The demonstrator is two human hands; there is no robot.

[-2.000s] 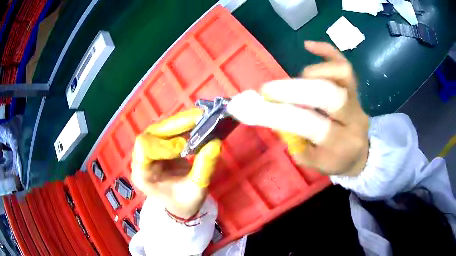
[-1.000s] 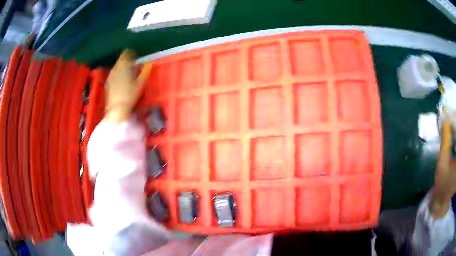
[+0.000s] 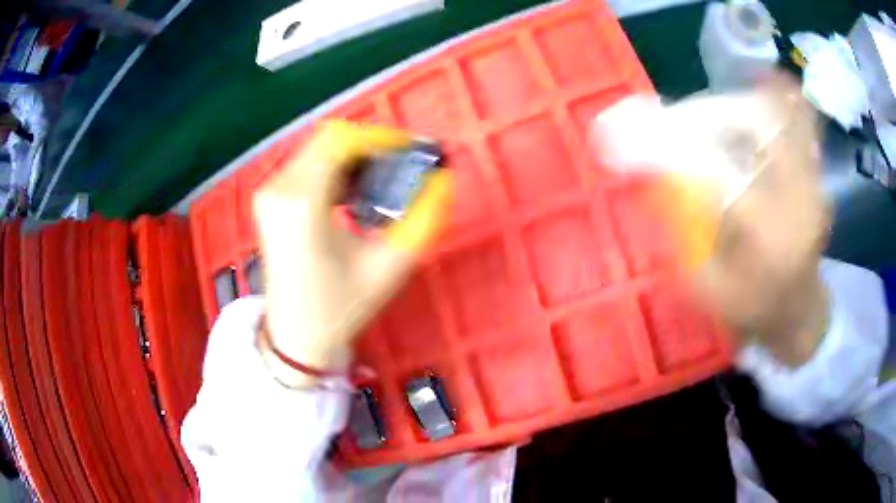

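Observation:
My left hand (image 3: 329, 231), with yellow finger cots, holds a dark, shiny watch (image 3: 395, 183) above the red compartment tray (image 3: 565, 257). My right hand (image 3: 756, 216) is blurred, at the right over the tray's edge, with a white wiping cloth (image 3: 678, 142) wrapped over its fingers and a yellow cot below. The hands are apart; the cloth does not touch the watch. Several watches lie in tray pockets, one of them near the front edge (image 3: 430, 405). My left arm hides part of the tray.
Stacked red trays (image 3: 74, 344) stand at the left. A white fixture block (image 3: 344, 29) lies beyond the tray. A whitish bottle (image 3: 737, 44) stands at the upper right, beside crumpled white wipes (image 3: 830, 74), a white box (image 3: 874, 59) and dark pieces (image 3: 872, 162).
My left hand has come from the tray's far left corner with a watch in it. My right hand has moved left from the far right, bringing the cloth over the tray. The view has turned.

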